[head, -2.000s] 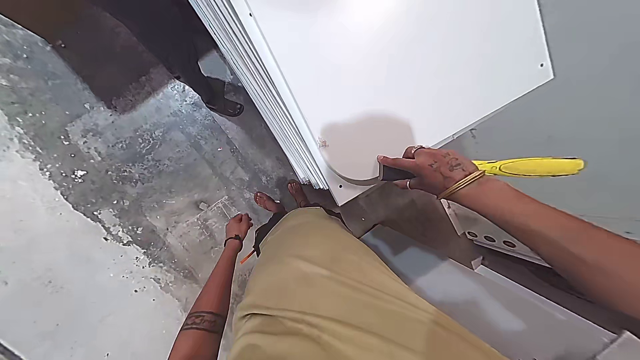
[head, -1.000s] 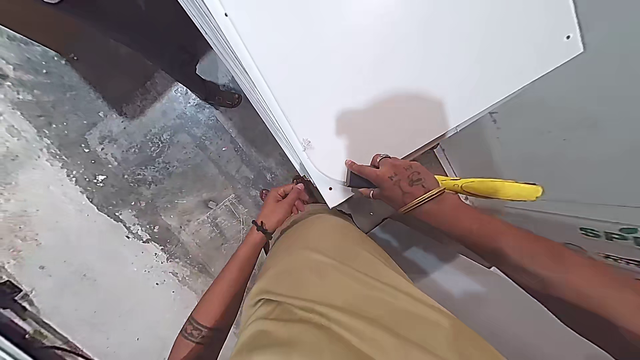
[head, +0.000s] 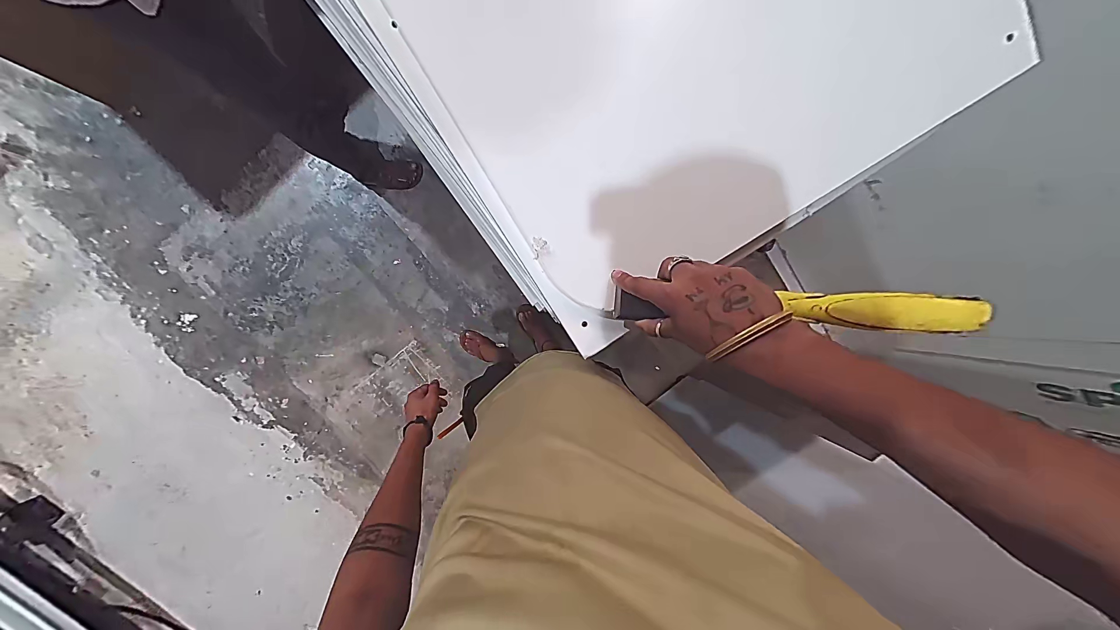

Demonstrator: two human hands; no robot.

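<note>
My right hand [head: 713, 306] grips a tool with a yellow handle [head: 892, 311] and a dark part that shows between thumb and fingers. It lies over the near corner of the top white panel [head: 700, 114], which has small holes near its corners. The exact kind of tool is hidden by my hand. Beneath that panel, the edges of several more white sheets [head: 437, 149] show. My left hand [head: 425, 402] hangs low beside my trouser leg, above the floor, its fingers loosely curled; whether anything is in it cannot be told.
Another person's dark-clothed leg and foot [head: 394, 173] stand at the upper left, beyond the stack. A grey surface [head: 989, 219] with printed writing lies at the right. Below my right arm is another pale panel [head: 831, 490]. The concrete floor [head: 262, 262] is stained. Dark equipment [head: 35, 525] sits at the lower left.
One second ago my left hand was up by the panel's near corner; now it is lower, at my side, as it was two seconds ago. My right hand still holds the yellow-handled tool.
</note>
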